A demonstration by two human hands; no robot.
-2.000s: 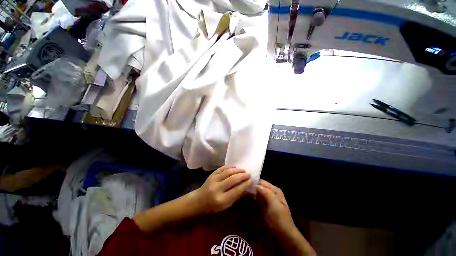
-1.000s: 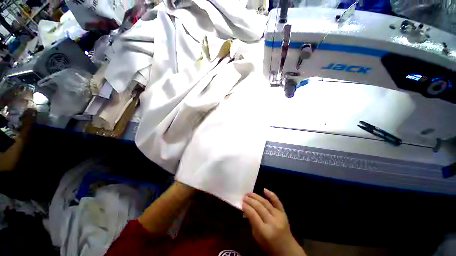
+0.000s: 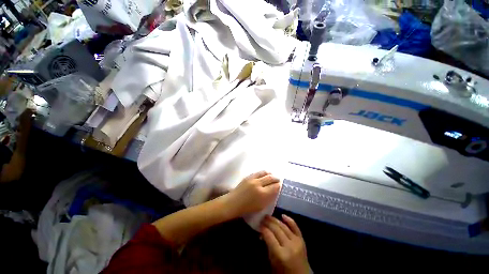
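Observation:
The off-white cloth [image 3: 187, 144] lies in a soft heap left of the needle and hangs over the table's front edge. My left hand [image 3: 257, 191] lies on its narrow front end, fingers bent on the cloth near the edge. My right hand [image 3: 284, 241] holds the lowest corner of the cloth at the fingertips, just below my left hand. The white sewing machine [image 3: 370, 101] with a blue stripe stands right of the cloth; its presser foot area [image 3: 300, 119] is partly lost in glare.
Black thread snips [image 3: 406, 182] lie on the machine bed. A printed ruler scale [image 3: 332, 206] runs along the front edge. At left are a grey box with a round grille [image 3: 64, 64], a clear plastic bag [image 3: 69, 101] and another person's arm [image 3: 19, 144]. Pale cloth [image 3: 91, 241] lies below.
My left hand has come out from under the cloth and now lies on top, near my right hand. The cloth's front end is gathered narrower. The view has tilted, with the machine lower in it.

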